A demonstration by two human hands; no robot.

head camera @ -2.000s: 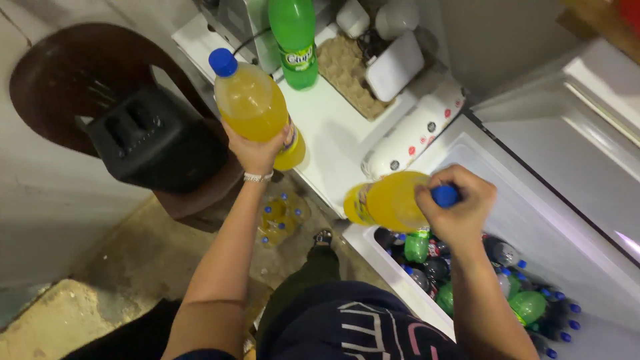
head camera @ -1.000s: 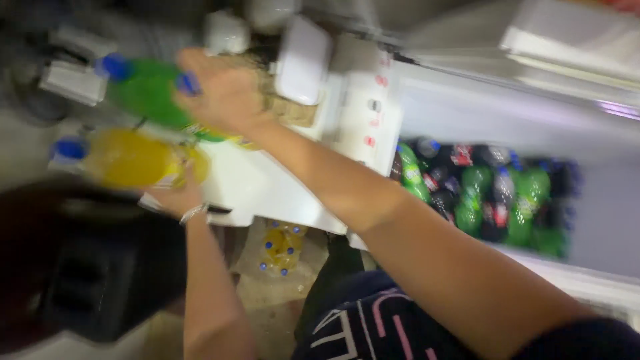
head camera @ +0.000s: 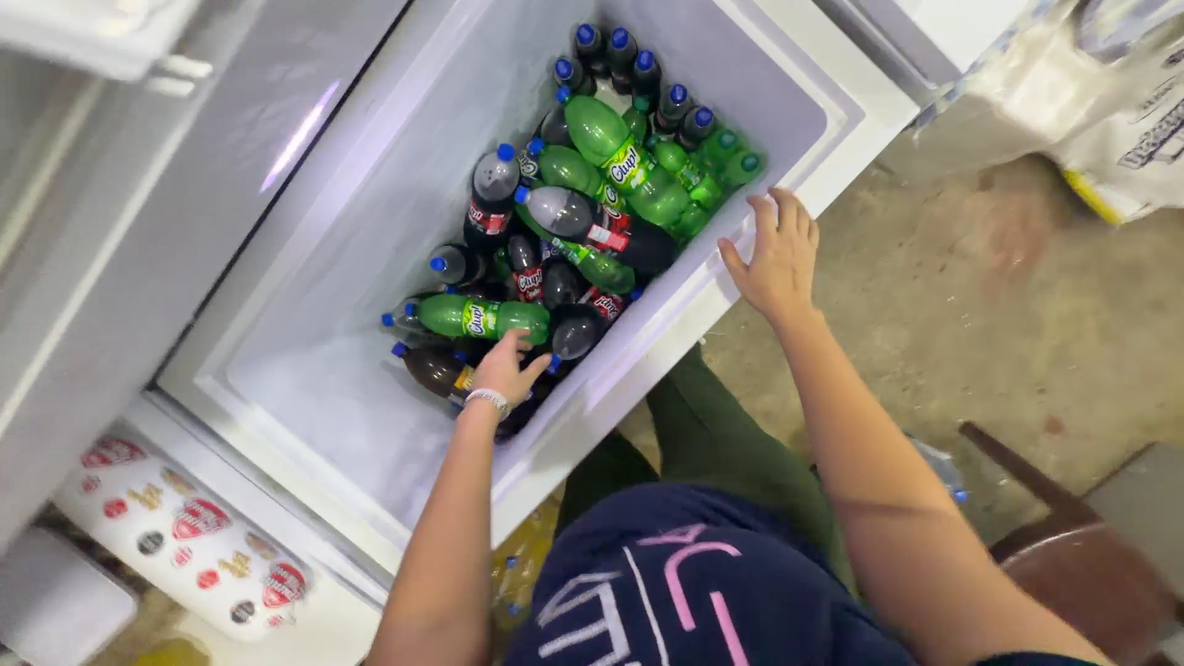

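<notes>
Below me stands an open white chest freezer (head camera: 305,407) holding many plastic soda bottles. My left hand (head camera: 509,375), with a bracelet at the wrist, reaches inside at the base of a green Glup soda bottle (head camera: 472,317) that lies on its side; whether it grips anything is unclear. A brown soda bottle (head camera: 433,370) lies just beside that hand. My right hand (head camera: 772,254) rests on the freezer's near rim, fingers spread, holding nothing. Farther in, a dark cola bottle (head camera: 597,227) lies across green bottles, near a large green bottle (head camera: 624,162). Upright dark bottles (head camera: 621,55) stand at the far end.
A patterned white plastic-wrapped roll (head camera: 185,532) lies on a white surface at lower left. The freezer's raised lid (head camera: 213,139) is at upper left. A brown plastic chair (head camera: 1082,564) stands at lower right, white sacks (head camera: 1064,111) at upper right. Yellow bottles (head camera: 523,564) sit by my legs.
The view has swung right to the freezer. Both hands held yellow bottles two seconds ago; those are out of my hands. The left hand is now inside the freezer, the right on its rim.
</notes>
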